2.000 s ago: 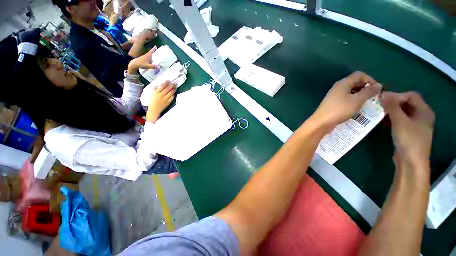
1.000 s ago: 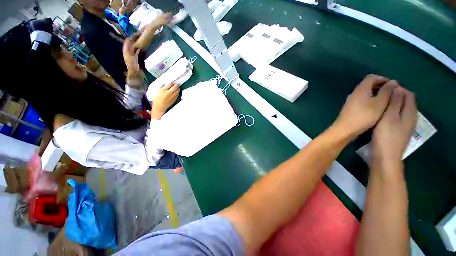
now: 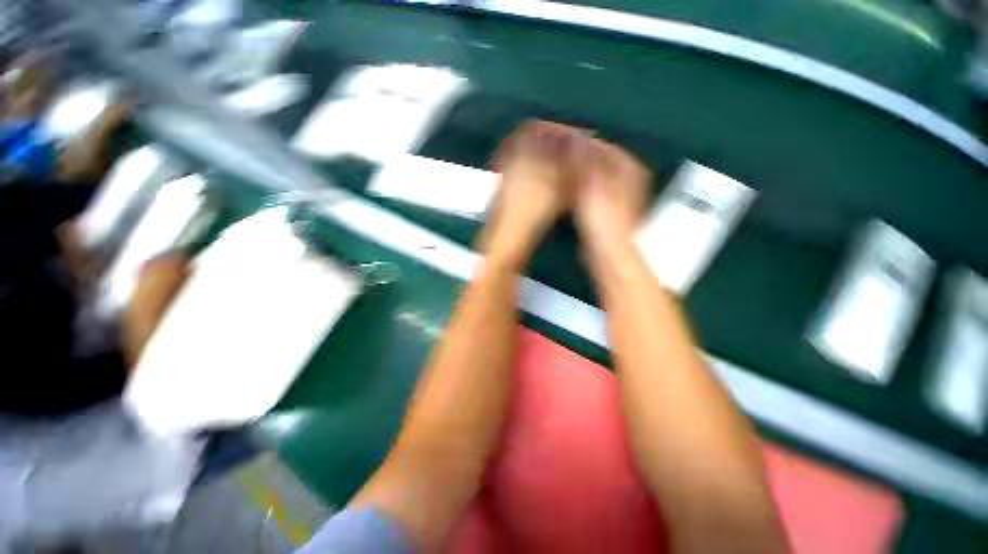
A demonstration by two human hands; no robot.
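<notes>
The picture is blurred. My left hand [image 3: 531, 162] and my right hand [image 3: 614, 186] are close together over the green conveyor belt [image 3: 758, 314], fingers indistinct; whether they hold anything cannot be told. A slim white carton [image 3: 693, 225] with a small dark print lies on the belt just right of my right hand, partly behind it. Another white carton [image 3: 433, 185] lies left of my left hand, its right end at that hand. Beyond it is a group of white cartons [image 3: 379, 108].
White cartons lie further right [image 3: 875, 305], [image 3: 962, 352]. A pale rail [image 3: 558, 314] runs between belt and red mat [image 3: 563, 433] under my forearms. At left are a white bag stack [image 3: 244, 325], a slanting post [image 3: 206, 124] and a blurred co-worker [image 3: 65, 292].
The view has swung right, so the scene sits further left and more cartons show at right. My hands have moved left, off the carton that was under them.
</notes>
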